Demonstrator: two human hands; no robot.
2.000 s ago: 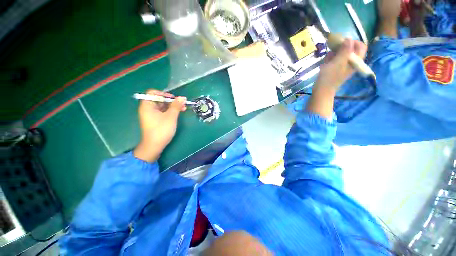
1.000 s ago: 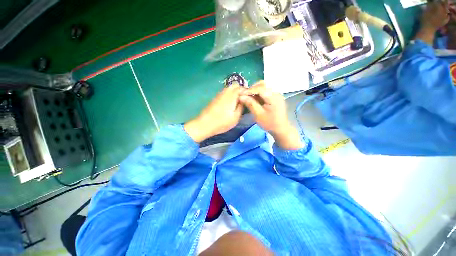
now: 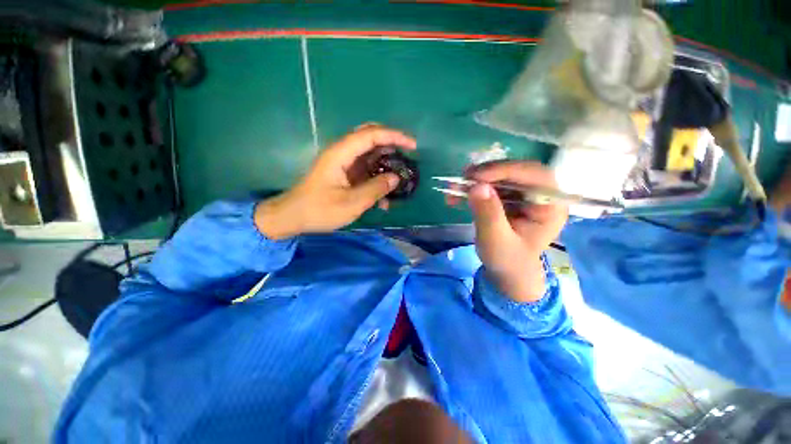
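My left hand (image 3: pixel 338 186) grips a round black workpiece (image 3: pixel 395 172) between thumb and fingers, over the green mat. My right hand (image 3: pixel 516 217) holds slim silver tweezers (image 3: pixel 520 192), their two points apart and facing the workpiece without touching it. The rear end of the tweezers reaches right, past the hand. A small whitish ragged pad (image 3: pixel 488 153) lies on the mat just beyond my right hand, partly hidden by it.
The clear hood (image 3: pixel 555 91) stands above a white sheet (image 3: pixel 594 165) at right. The soldering iron (image 3: pixel 739 156) rests at the stand tray (image 3: pixel 709 186) with its yellow square. A perforated box (image 3: pixel 121 130) stands at far left. Another person's blue sleeve (image 3: pixel 685 277) is at right.
The hands have moved apart. The workpiece is now in my left hand, off the pad, and the tweezers are in my right hand. The view has shifted. The iron left my right hand earlier.
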